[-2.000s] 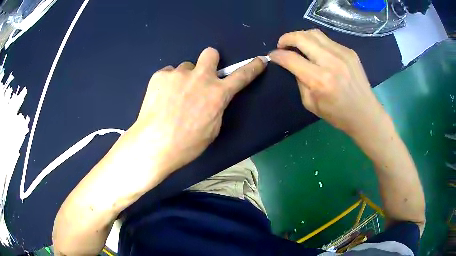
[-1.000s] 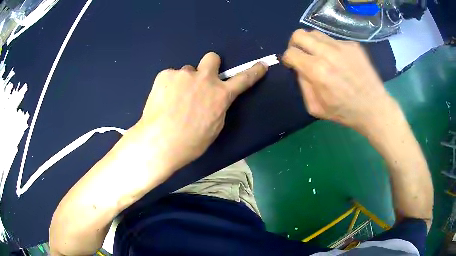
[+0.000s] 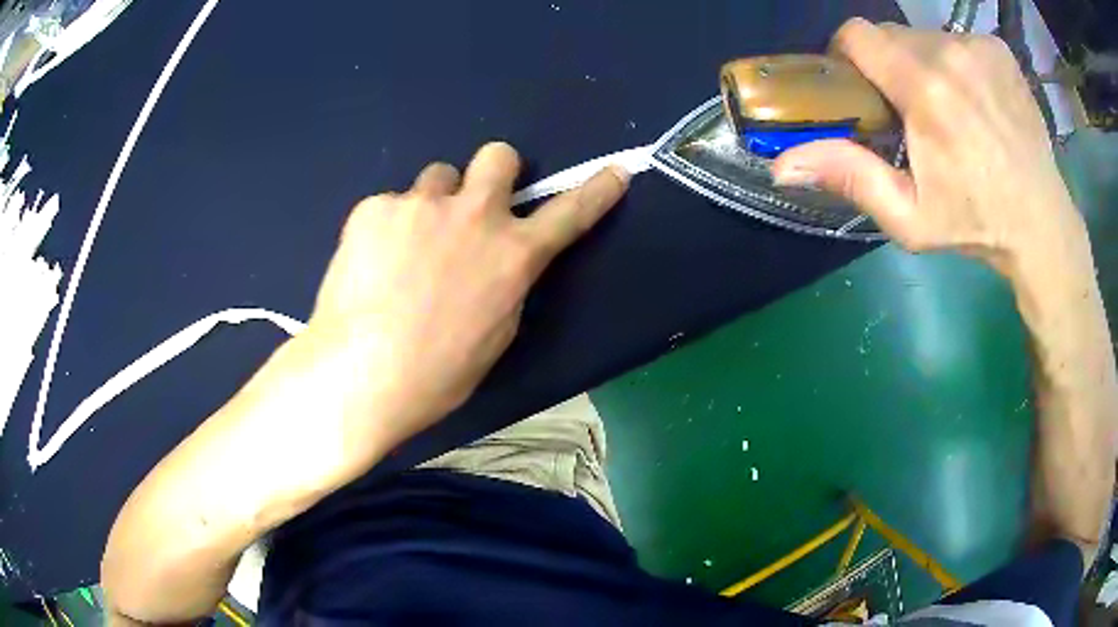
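Note:
A long white fabric strip (image 3: 137, 353) lies in a bent loop on the dark pressing table (image 3: 368, 86) and passes under my left hand. My left hand (image 3: 423, 276) is palm down and holds the strip to the cloth, the index fingertip near its right end. My right hand (image 3: 950, 141) grips the brown handle of a steam iron (image 3: 772, 184), thumb by the blue lever. The iron lies on the table, its pointed tip at the end of the strip, just right of my left fingertip. The part of the strip under my left palm is hidden.
A broad pile of white strips (image 3: 19, 288) with ragged ends lies at the far left edge. A hose (image 3: 962, 15) runs behind the iron. The table's front edge slopes up to the right above the green floor (image 3: 736, 367). A yellow frame (image 3: 803, 554) stands below.
My right hand has let go of the strip's end and taken hold of the iron. The iron has come left and down to the strip's end. My left hand has shifted slightly left.

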